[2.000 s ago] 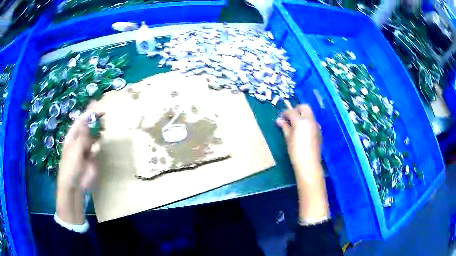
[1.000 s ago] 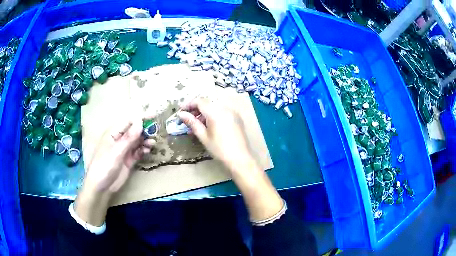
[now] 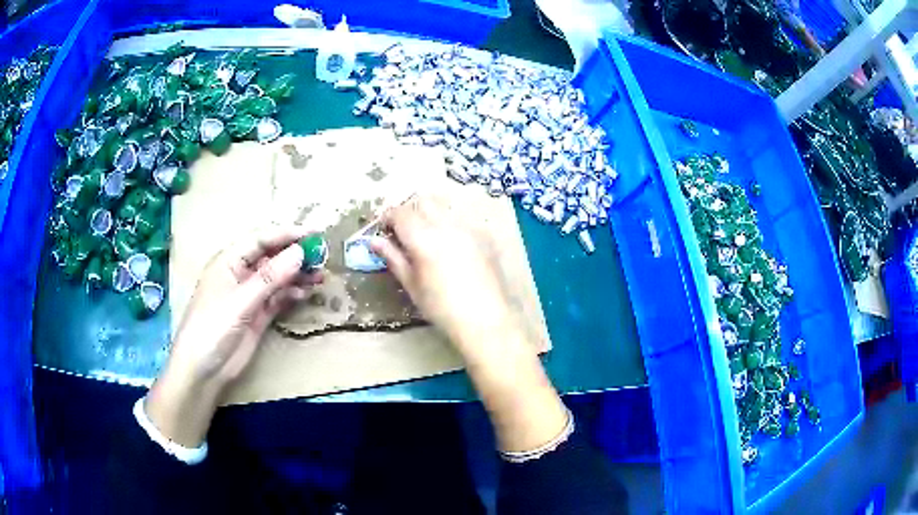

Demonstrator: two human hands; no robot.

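My left hand (image 3: 238, 302) holds a green shell (image 3: 313, 251) between thumb and fingers, just left of the glue dish. My right hand (image 3: 443, 264) is over the right side of the glue dish (image 3: 362, 253), with its fingertips at the dish. A thin pale applicator stick (image 3: 368, 227) shows at the right fingertips. The dish lies on the brown-blotched stained pad (image 3: 332, 302), which rests on a larger cardboard sheet (image 3: 403, 367). Any insert in my right fingers is hidden.
Loose green shells (image 3: 126, 191) lie at left. Silvery inserts (image 3: 503, 121) are heaped at top centre, beside a small white bottle (image 3: 335, 55) and a white item (image 3: 298, 16). A blue tote (image 3: 669, 251) at right holds glued assemblies (image 3: 745, 292).
Since two seconds ago, both hands have come in from the sides to the dish. Over the last second they stay there, and the shell's green side now shows more. The camera view has shifted slightly.
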